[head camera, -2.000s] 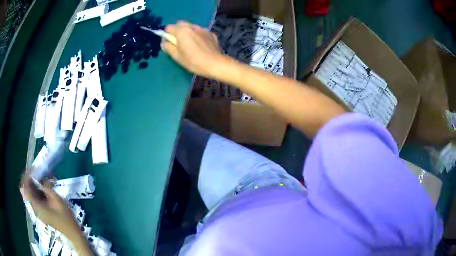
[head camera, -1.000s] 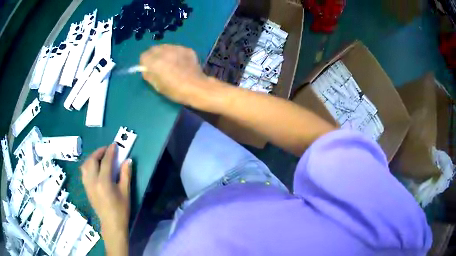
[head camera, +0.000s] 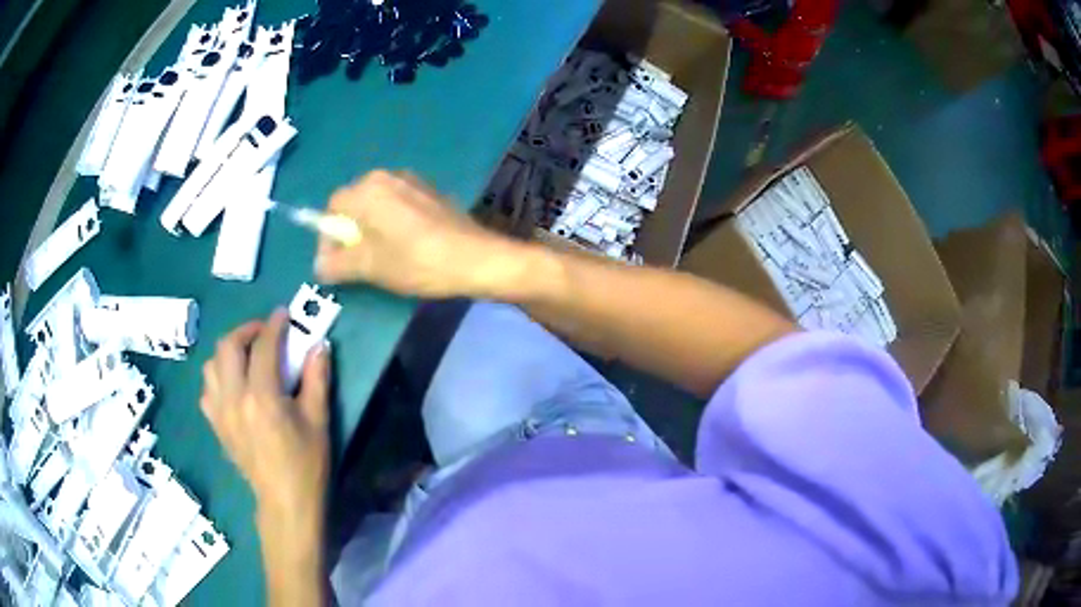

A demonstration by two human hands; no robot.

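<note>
My left hand (head camera: pixel 267 397) holds a white plastic housing (head camera: pixel 307 336) on the bench near its front edge, with the pronged end pointing up and away. My right hand (head camera: pixel 385 237) grips a small hand tool (head camera: pixel 336 227) with a pale yellow handle; its thin light tip points left, a little above the held housing. Whether a black part is at the tip is too small to tell. Housings with black parts fitted (head camera: pixel 196 113) lie in a fanned stack on the bench. A heap of small black parts (head camera: pixel 397 36) lies at the far side.
A pile of loose white housings (head camera: pixel 113 474) covers the near left of the bench (head camera: pixel 397 136). An open cardboard box (head camera: pixel 702 154) holds dark grey and white pieces beside the bench. Another box (head camera: pixel 907 249) holds white pieces. Red items (head camera: pixel 792 53) lie beyond them.
My left hand has brought a housing from the pile side to the bench front and holds it there. My right hand has moved from the black heap back towards that housing with the tool.
</note>
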